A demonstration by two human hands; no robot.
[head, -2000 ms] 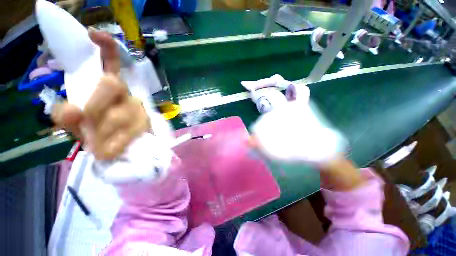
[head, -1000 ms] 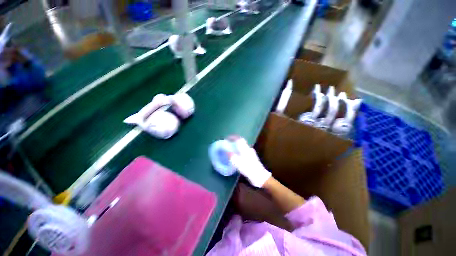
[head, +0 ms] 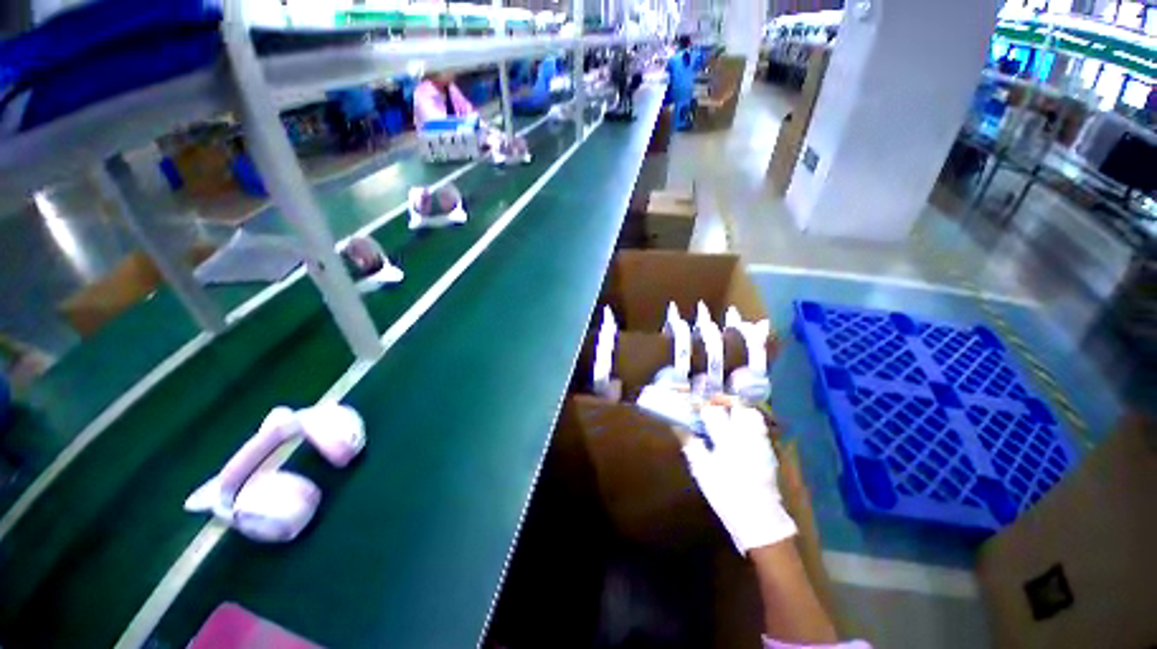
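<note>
My right hand point(head: 740, 482), in a white glove with bare fingertips, reaches over the open brown carton point(head: 660, 456). Its fingers are closed on a white headphone part point(head: 667, 404) at the near end of the row; the glove hides much of it. Several white cat-ear headphones point(head: 708, 353) stand upright side by side in the carton, ears up. One more headset point(head: 607, 355) stands apart at the carton's left side. My left hand is out of the picture.
A cat-ear headset with pink cushions point(head: 273, 497) lies on the green conveyor point(head: 470, 380) at left, with more behind it. A metal upright point(head: 305, 216) rises there. The pink mat point(head: 241, 630) shows at the bottom edge. A blue pallet point(head: 933, 406) lies right of the carton.
The view has turned right and up. My right hand has moved from above the conveyor edge, where it held a pale blue cup, to the carton. My left hand has left the picture.
</note>
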